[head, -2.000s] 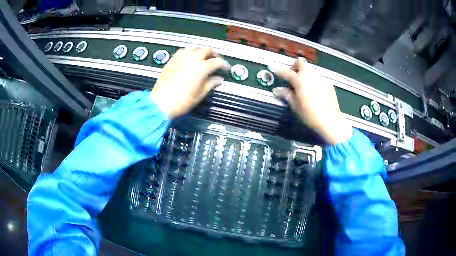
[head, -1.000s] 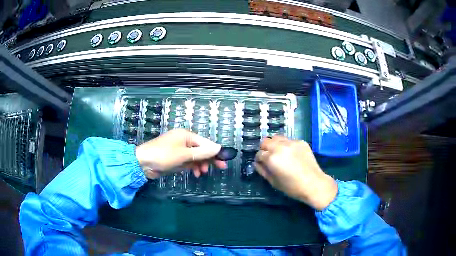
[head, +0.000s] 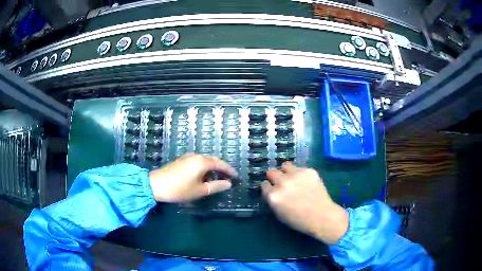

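Observation:
The clear blister tray (head: 120,129) lies on the green bench. Dark seated units (head: 258,131) fill pockets in its two left and two right columns; the middle columns look clear with no dark units. My left hand (head: 185,179) is over the tray's lower middle, thumb and fingers curled around a dark patch; whether it is a unit or shadow is unclear. My right hand (head: 304,200) is over the lower right columns, fingertips down at the pockets and partly hiding them. What its fingertips hold is hidden.
Beyond the tray, ringed discs (head: 144,41) sit on the green conveyor belt (head: 253,39) between silver rails. A blue bin (head: 349,145) right of the tray holds dark thin sticks and whitish clear bits. Another clear tray (head: 20,164) is at far left. Grey posts stand at both sides.
Both hands have come from the belt to the tray. Since one second ago, my left hand has moved slightly down and left, my right slightly down. The dark disc at my left fingertips no longer shows clearly.

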